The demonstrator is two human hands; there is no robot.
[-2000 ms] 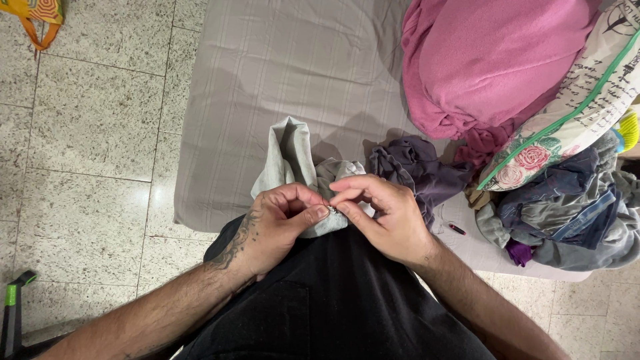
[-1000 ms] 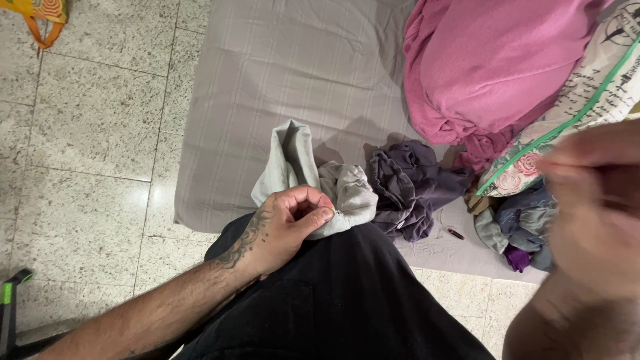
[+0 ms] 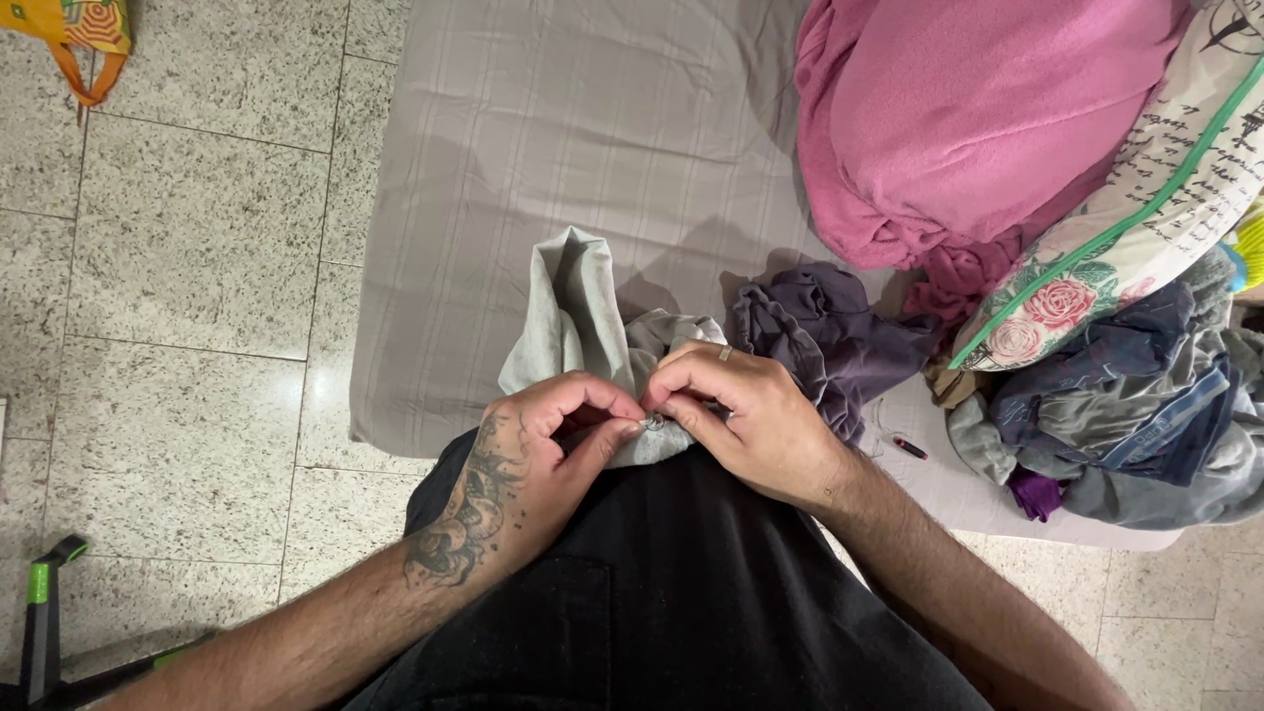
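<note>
A light grey cloth garment (image 3: 583,346) lies bunched over my lap and the bed's edge, one part standing up as an open fold. My left hand (image 3: 543,444) pinches the garment near its lower edge between thumb and forefinger. Close against it, my right hand (image 3: 741,415), with a ring on one finger, has its thumb and forefinger together at the same spot. A small dark looped bit, perhaps thread (image 3: 654,423), shows between the fingertips; whether a needle is there I cannot tell. Beside my right hand lies a crumpled dark purple-grey cloth (image 3: 829,336).
The bed with a grey sheet (image 3: 553,128) holds a pink blanket (image 3: 978,109), a printed pillow with green piping (image 3: 1136,217) and a pile of clothes (image 3: 1116,425). A small black and red object (image 3: 909,448) lies near the edge. An orange-handled bag (image 3: 94,49) is at upper left.
My right hand was at the garment, swung out to the right about a second ago, and is now back beside my left hand. My left hand has kept its pinch on the cloth.
</note>
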